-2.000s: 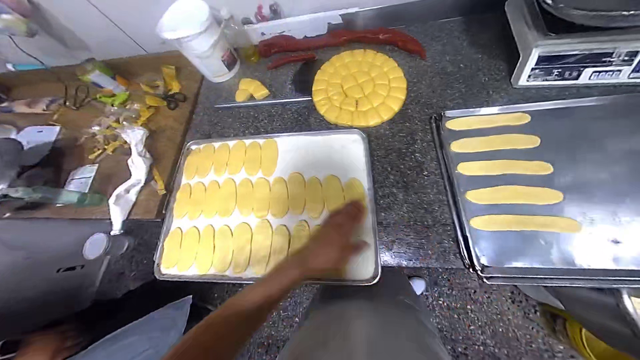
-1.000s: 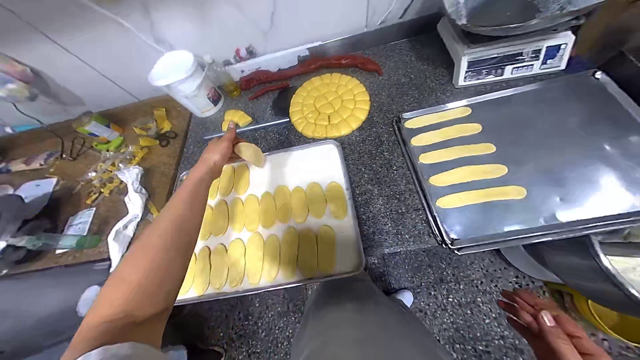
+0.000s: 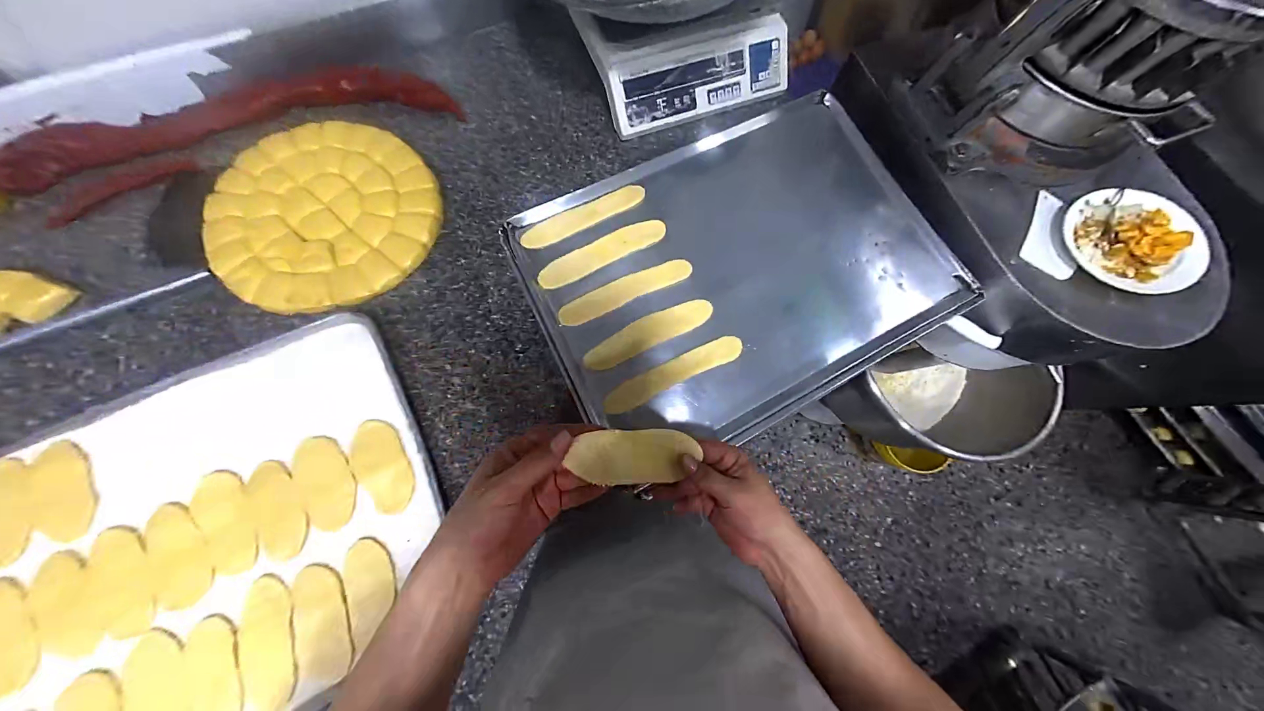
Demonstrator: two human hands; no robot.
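Observation:
Both hands hold one flat oval of yellow dough (image 3: 632, 457) by its ends, just past the near edge of a dark metal baking tray (image 3: 790, 227). My left hand (image 3: 523, 484) grips the left end and my right hand (image 3: 726, 494) pinches the right end, thumb on top. Several long, thin dough strips (image 3: 647, 334) lie side by side on the left part of that tray. At the left, a white-surfaced tray (image 3: 296, 375) bears rows of shorter dough ovals (image 3: 323, 482).
A round of yellow dough cut into pieces (image 3: 324, 215) sits on the speckled counter beside a red cloth strip (image 3: 296, 91). A digital scale (image 3: 691, 79) stands behind the baking tray. To the right are a plate of food (image 3: 1136, 242) and a metal bowl (image 3: 973, 405).
My left hand has carried a dough oval from over the white-surfaced tray to the front of my body. My right hand, empty a second ago, now holds its other end. The view has swung right.

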